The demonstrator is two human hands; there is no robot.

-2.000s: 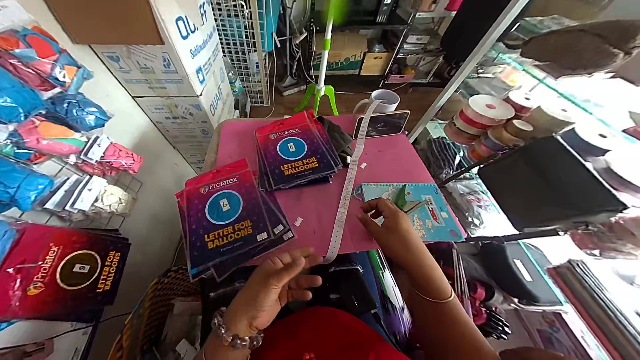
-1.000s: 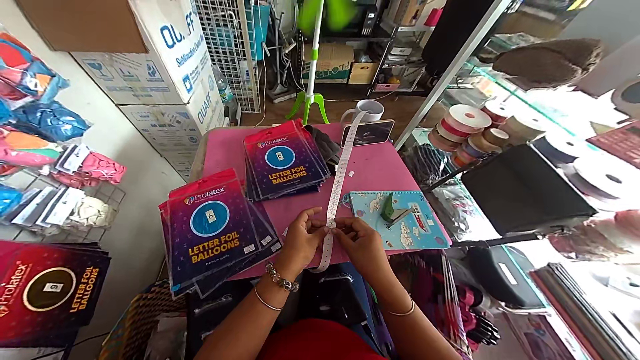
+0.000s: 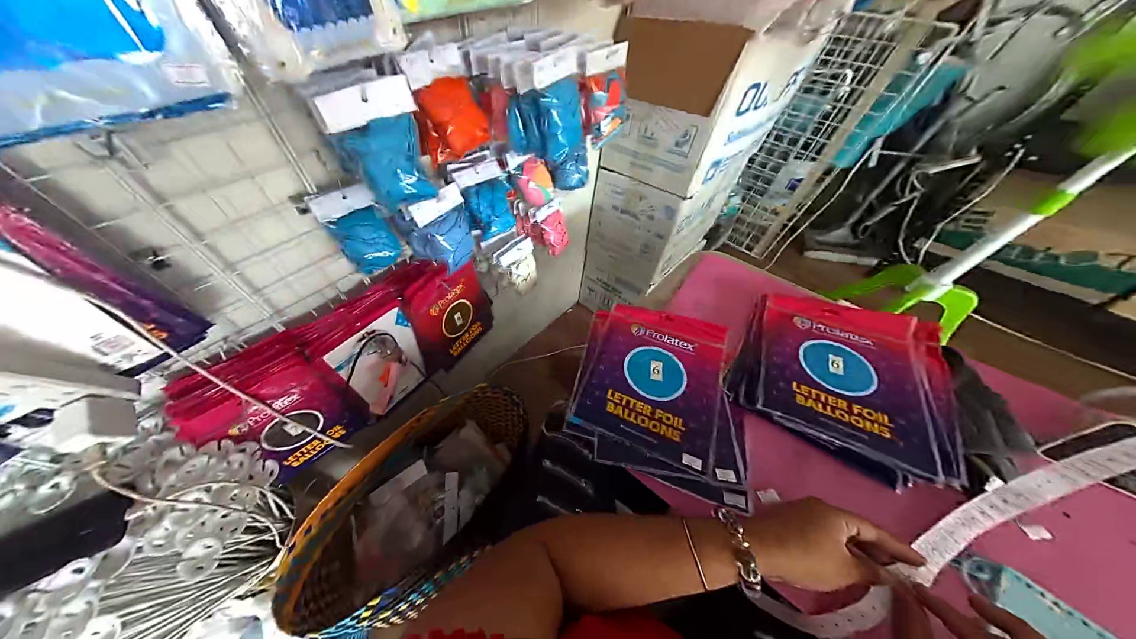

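With its fingers pinched, my left hand [image 3: 830, 543] holds a long white strip of small printed stickers [image 3: 1021, 497] over the pink table [image 3: 808, 453]. The strip runs on past the fingers and curls below the wrist. Only the fingers of my right hand [image 3: 954, 608] show at the bottom right edge, touching the strip beside the left hand's fingertips. Behind the left hand lie two stacks of packaged letter foil balloons, the left stack [image 3: 657, 382] and the right stack [image 3: 843, 382], each with a small numbered sticker on its blue circle. Part of a light blue sheet [image 3: 1029, 595] shows at lower right.
A woven basket [image 3: 306, 541] holding plastic scraps stands left of the table. Bagged goods [image 3: 382, 151] and more balloon packs [image 3: 448, 315] hang on the wall rack. Cardboard boxes [image 3: 639, 222] are stacked behind. A green-footed stand [image 3: 954, 297] is beyond the table.
The view has swung far to the left. Two seconds ago my hands were apart with the strip lying between them; a second ago both came together on it, and they are still together there.
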